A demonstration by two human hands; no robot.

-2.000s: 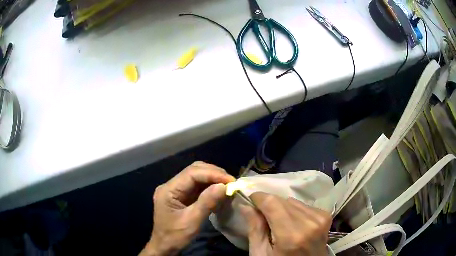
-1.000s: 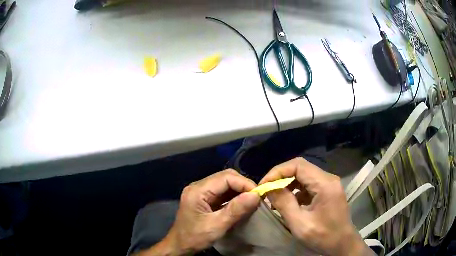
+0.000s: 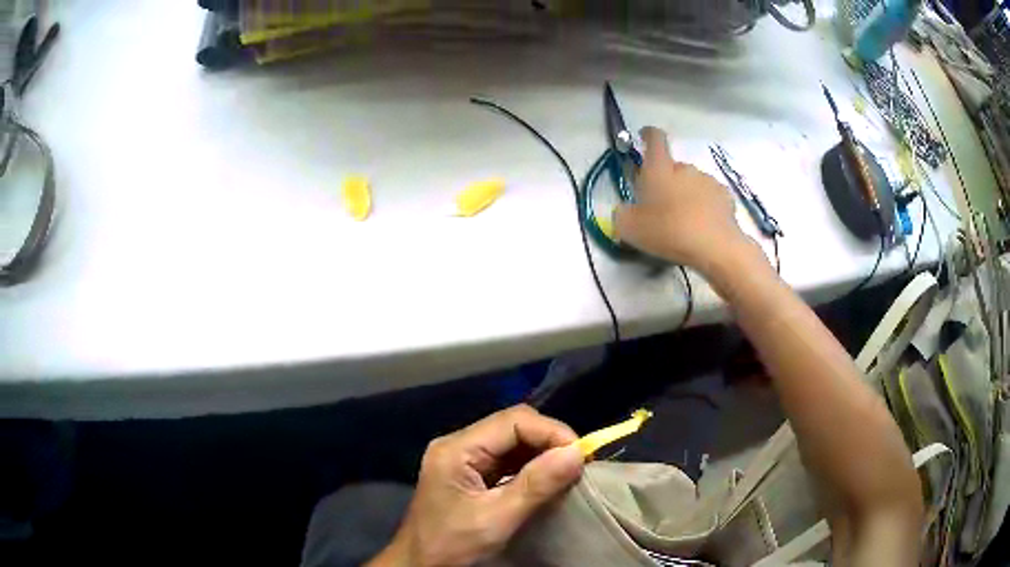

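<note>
My left hand point(image 3: 498, 482) pinches the yellow binding tape point(image 3: 616, 432) between thumb and fingers. The tape's loose tail points up and right from the corner of the beige bag body point(image 3: 653, 509), which hangs below the hand. My right hand point(image 3: 676, 210) lies over the large scissors point(image 3: 604, 199) on the table. It hides their right loop and part of the left one. The dark blades point away from me. Whether the fingers have closed on the handles cannot be told.
Thread snips point(image 3: 744, 191) lie right of the scissors. Further right, the heated pen point(image 3: 855, 155) rests on a round black block point(image 3: 847, 197). Two yellow offcuts point(image 3: 357, 196) lie left of a black cord point(image 3: 554, 153). Stacked bags point(image 3: 399, 24) stand at the back.
My right hand has left the tape and moved forward onto the scissors on the table. My left hand still holds the tape at the bag corner. The view has shifted.
</note>
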